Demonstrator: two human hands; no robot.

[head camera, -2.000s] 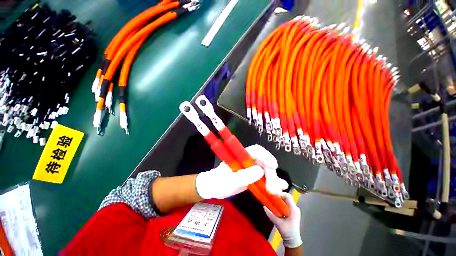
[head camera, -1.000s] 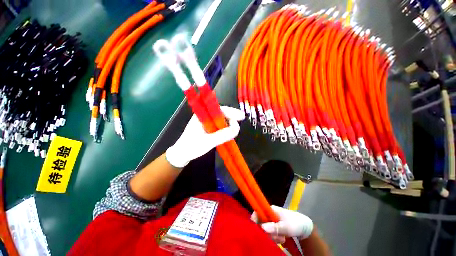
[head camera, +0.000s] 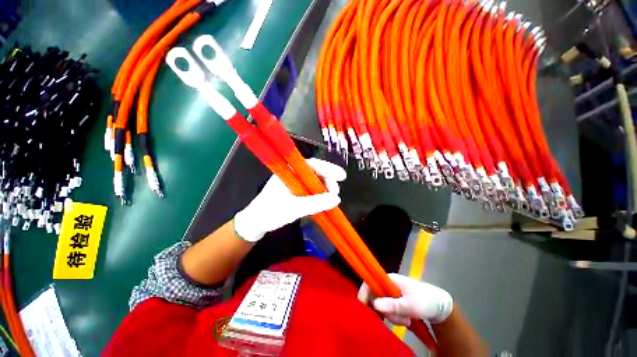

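Note:
Two orange high-voltage cables (head camera: 342, 233) lie side by side in both my hands, slanting from upper left to lower right. Their silver cable lugs (head camera: 209, 82), with round holes, point to the upper left over the bench edge. Red heat-shrink tubes (head camera: 262, 136) sit between lugs and orange covering. My left hand (head camera: 290, 202), in a white glove, is closed around both cables below the red tubes. My right hand (head camera: 408, 300), also white-gloved, grips them lower down near my body. The far cable ends are hidden or cut off below it.
A large row of orange cables (head camera: 433, 84) lies on the dark-topped cart at right. On the green bench (head camera: 185, 146) are several black-sleeved orange cables (head camera: 140, 87), a heap of black leads (head camera: 42, 125), a yellow label sign (head camera: 80, 240) and a paper sheet (head camera: 50, 324).
My left hand has moved from near the middle of the cables to below the red tubes. My right hand has moved down and right. The lugs have shifted up and left.

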